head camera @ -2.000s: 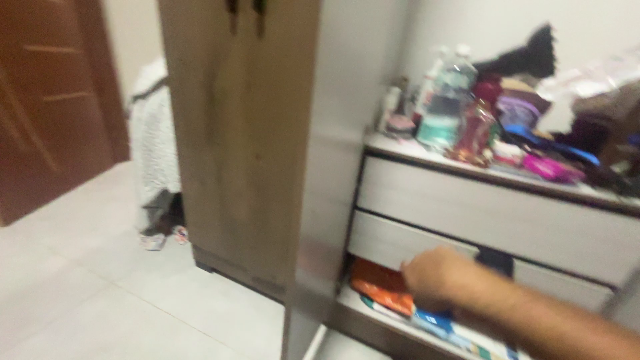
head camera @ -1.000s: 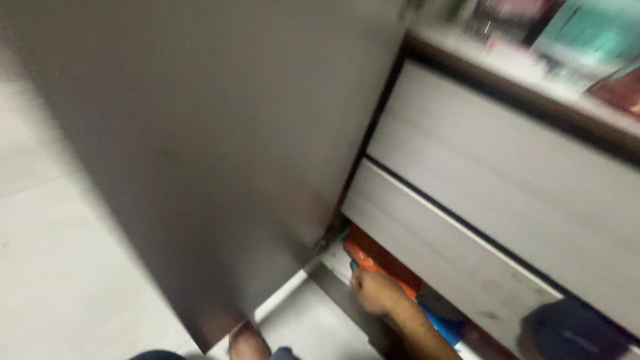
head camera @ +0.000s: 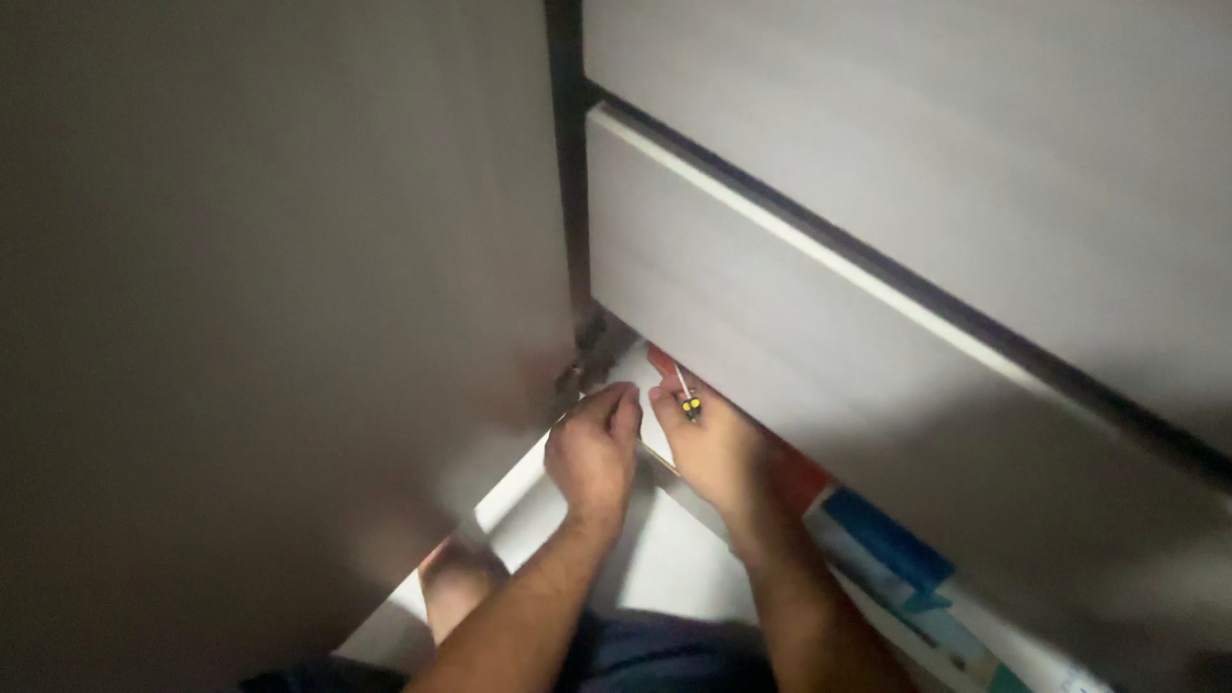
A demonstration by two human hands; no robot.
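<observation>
Both of my hands are low at the inner corner of the cabinet, under the lowest drawer front [head camera: 731, 279]. My right hand [head camera: 707, 438] has curled fingers around a small tool, apparently a screwdriver [head camera: 690, 405], with a thin pale shaft and a black and yellow end. My left hand [head camera: 595, 448] is just beside it, fingers bent and thumb near the fingertips; whether it holds something small cannot be told. A dark metal hinge [head camera: 570, 378] on the cabinet door [head camera: 289, 289] lies just left of my left hand.
The door stands open on the left, close to my left forearm. Under the drawer lie an orange item [head camera: 797, 478] and blue-and-white packets [head camera: 885, 539]. My foot [head camera: 457, 582] rests on the white floor [head camera: 674, 568] by the door's lower edge.
The view has moved down and close to the cabinet's lower corner. My left hand has come into view beside my right hand. The bottles on the cabinet top are out of view.
</observation>
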